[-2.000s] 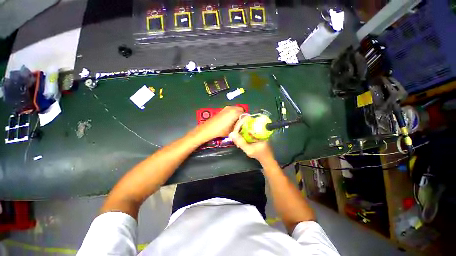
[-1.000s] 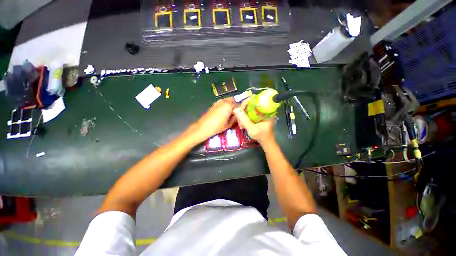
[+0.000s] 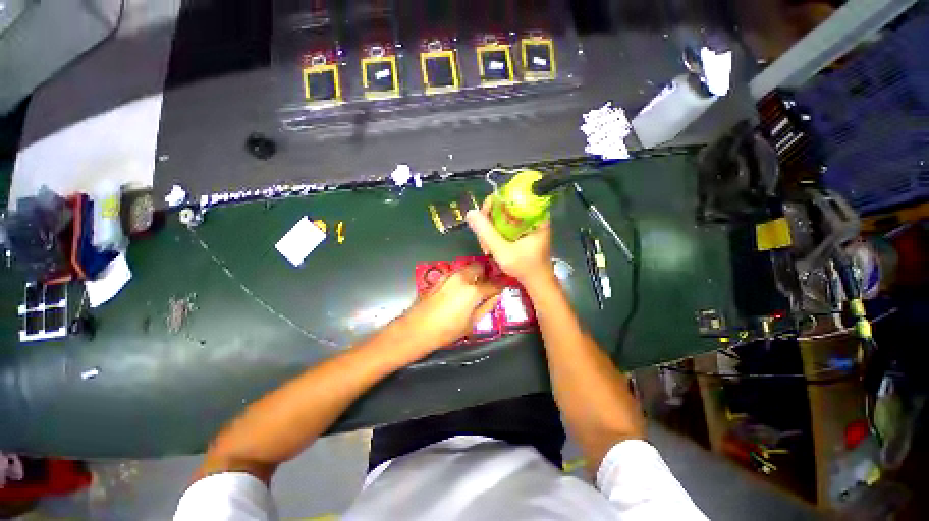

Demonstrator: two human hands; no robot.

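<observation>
Red phone backs (image 3: 434, 275) lie face down side by side on the green bench mat, with pale areas toward me. My left hand (image 3: 454, 303) is over them and covers part of them; its fingertips are on or just above the phones, and I cannot tell whether they hold anything. My right hand (image 3: 522, 249) grips the yellow-green electric screwdriver (image 3: 520, 207) above and behind the phones. Its dark cord runs off to the right. The driver's tip is hidden by my right hand.
A clear tray (image 3: 438, 100) with phones sits on the dark belt behind the mat. A dark gold-edged part (image 3: 451, 214) lies behind the phones. A white slip (image 3: 302, 241) is left; thin tools (image 3: 596, 267) are right. A white bottle (image 3: 670, 110) and tissue pile (image 3: 606, 130) stand back right.
My hands were together around the driver. Now my right hand holds the driver farther back, and my left hand has moved down over the phones. The view has shifted slightly.
</observation>
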